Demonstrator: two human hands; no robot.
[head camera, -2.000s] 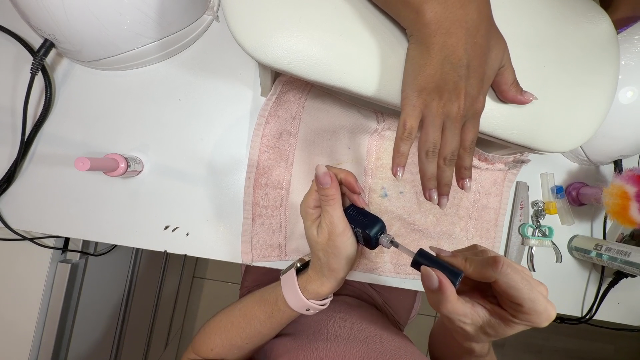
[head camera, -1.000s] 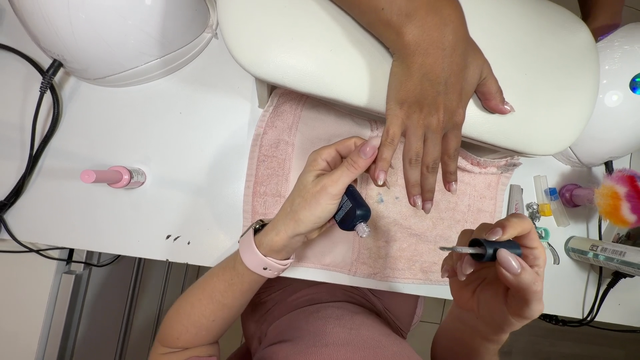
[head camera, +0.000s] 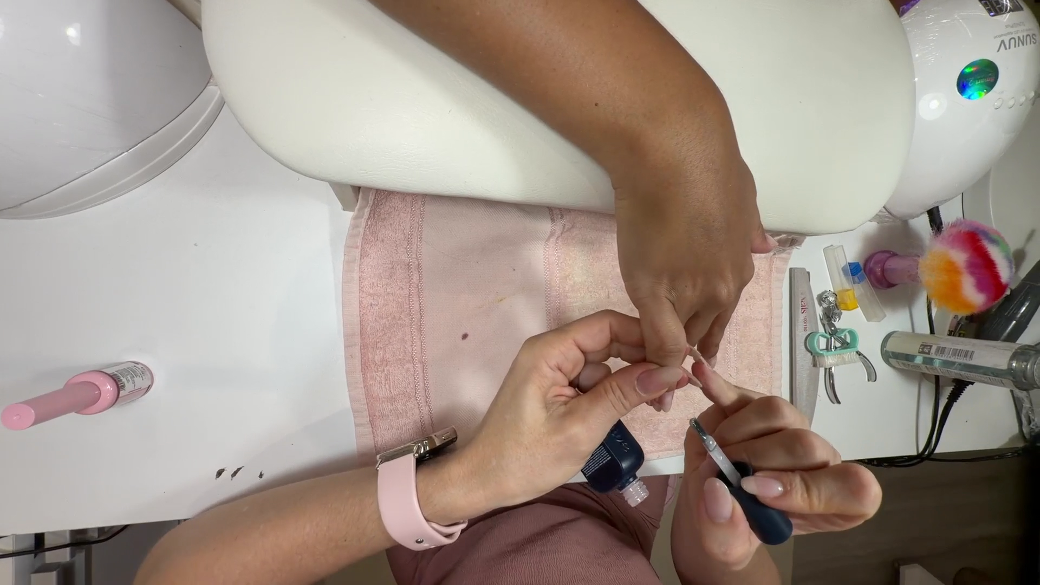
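My left hand, with a pink-banded watch at the wrist, pinches a finger of another person's hand between thumb and forefinger. The same hand of mine holds a dark blue nail polish bottle, uncapped, its neck pointing down and right. In my right hand is the dark blue cap with its applicator brush pointing up and left. One of my right fingertips meets the held finger. Both hands are over the front part of the pink towel.
A white cushioned armrest spans the back. Right of the towel lie a nail file, metal nippers, a small teal-backed brush, a fluffy brush and a clear tube. A pink polish bottle stands left. White domed lamps flank the armrest.
My right hand has moved in beside my left with the brush. The other person's fingers, spread over the towel before, are now bent, one in my left grip. The view is closer.
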